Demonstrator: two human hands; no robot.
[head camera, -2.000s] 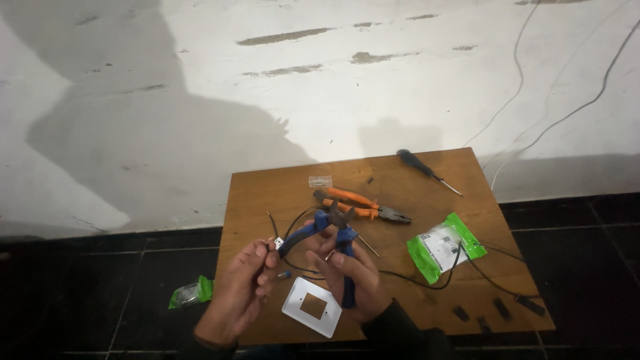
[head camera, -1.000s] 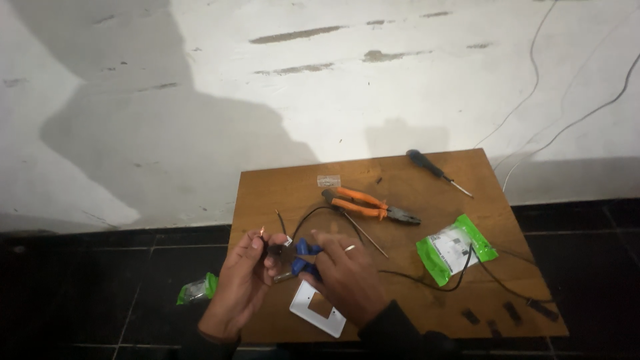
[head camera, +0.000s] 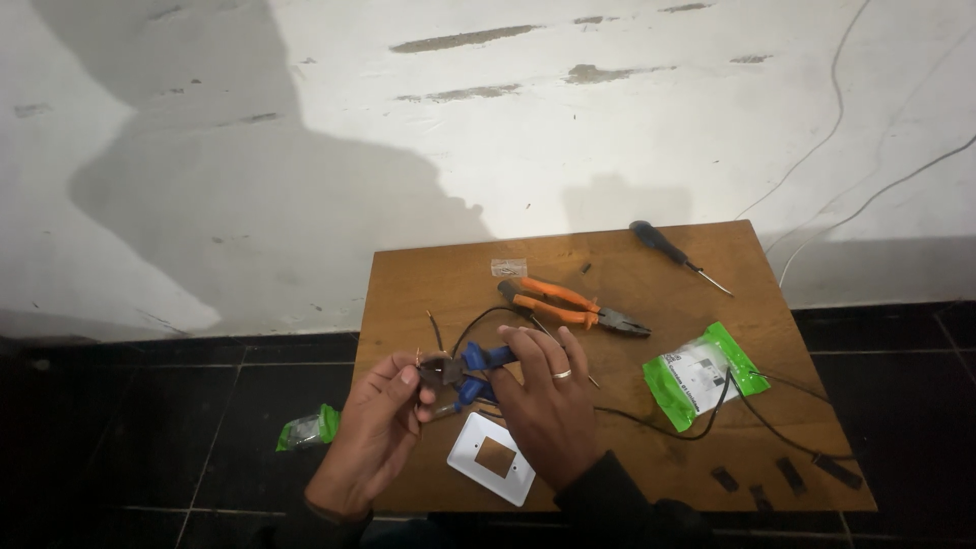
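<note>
My right hand (head camera: 549, 404) grips the blue handles of a pair of pliers (head camera: 465, 370), whose dark jaws point left to the fingertips of my left hand (head camera: 385, 427). Bare copper strands (head camera: 418, 355) of a wire stick up from my left fingers, right at the jaws. What else the left fingers pinch is mostly hidden. A black cable (head camera: 484, 313) loops behind the pliers, and a short wire piece (head camera: 435, 330) with a copper end lies beside it. Just below the hands lies a white wall plate (head camera: 488, 457) with a square opening.
On the wooden table (head camera: 427, 274) lie orange-handled combination pliers (head camera: 579, 305), a screwdriver (head camera: 679, 255), a small clear bag of screws (head camera: 508, 268), a green-and-white package (head camera: 705, 377) and several dark pieces (head camera: 791, 476). Another green package (head camera: 309, 429) is on the tiled floor, left of the table.
The blue-handled pliers, upright between my hands two seconds ago, now point left with their jaws at my left fingertips. My right hand has turned over, its back now facing up.
</note>
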